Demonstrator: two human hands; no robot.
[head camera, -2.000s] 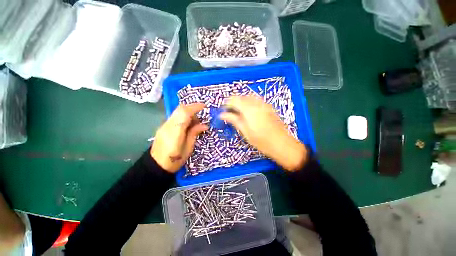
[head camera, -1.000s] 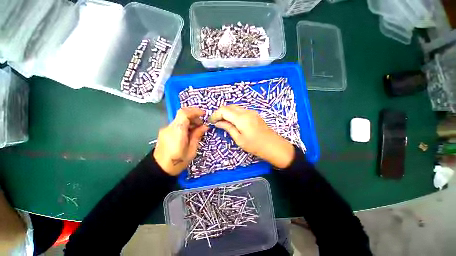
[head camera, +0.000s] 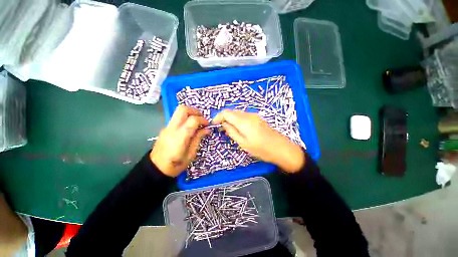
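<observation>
A shallow blue tray (head camera: 241, 71) holds many short silvery metal sleeves (head camera: 221, 153) at its left and lower part, and thin metal pins (head camera: 282, 108) at its right. My left hand (head camera: 177, 140) and my right hand (head camera: 258, 138) meet above the tray's left middle. A small thin metal piece (head camera: 215, 126) shows between the fingertips of both hands, like a pin with its ends covered by the fingers. Whether a sleeve sits on it cannot be told. A thin rod end (head camera: 152, 138) pokes out to the left of my left hand.
An open clear box of long pins (head camera: 221, 213) stands at the near edge. Clear boxes of short fittings stand beyond the tray (head camera: 231, 37) and upper left (head camera: 145, 65). A clear lid (head camera: 320, 52), white case (head camera: 360, 127) and black phone-like rectangle (head camera: 393, 141) lie right. Another person's arm shows lower left.
Two seconds ago my hands were slightly apart over the tray. Now the fingertips are together with a thin metal piece showing between them. The whole view has shifted slightly.
</observation>
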